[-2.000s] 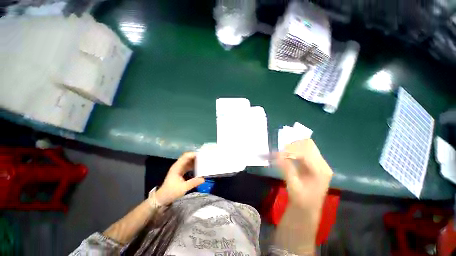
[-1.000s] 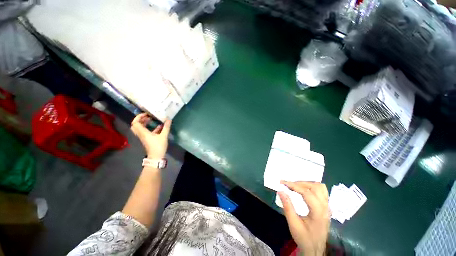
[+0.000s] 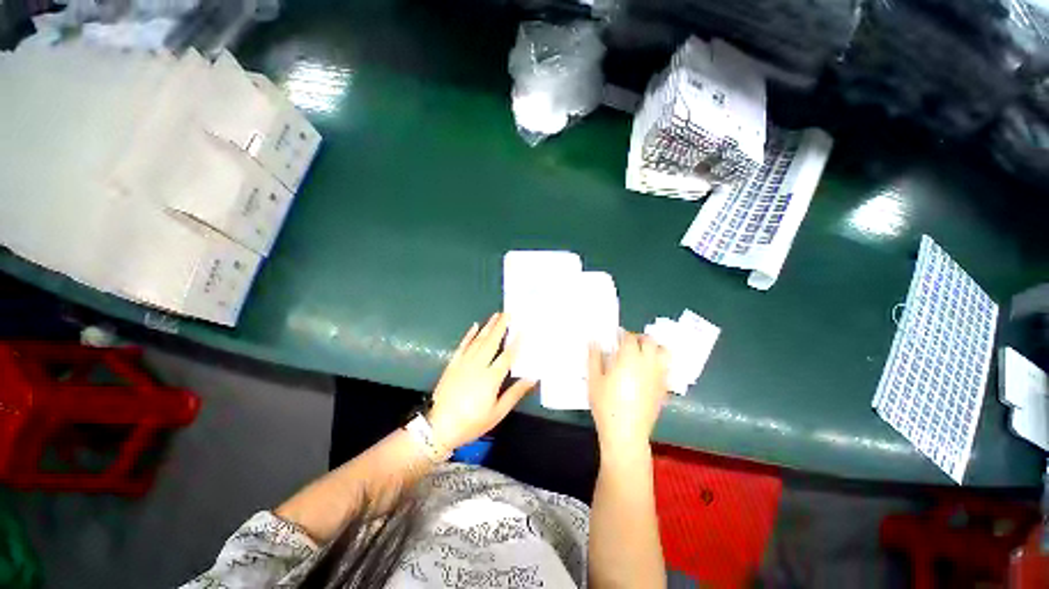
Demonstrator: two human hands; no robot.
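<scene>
White rounded leaflets (image 3: 544,288) lie in two overlapping piles at the table's near edge. My left hand (image 3: 469,385) is at the left pile's lower left edge, fingers apart, with nothing seen in it. My right hand (image 3: 629,385) is at the right pile's lower right edge, fingertips on or beside the leaflets; whether it grips one is hidden. Small white cards (image 3: 690,345) lie fanned just right of my right hand. White product boxes (image 3: 213,247) stand in rows on the table at the left.
A printed stack (image 3: 702,121) and a curled label sheet (image 3: 765,207) lie at the back, beside a clear plastic bag (image 3: 556,81). A flat label sheet (image 3: 941,357) lies at the right. Black bagged goods (image 3: 920,92) line the back. Red stools (image 3: 92,414) stand below the table.
My left hand has left the corner of the box rows and come back right to the leaflets. My right hand now rests lower at the pile's right side. The view has swung back right.
</scene>
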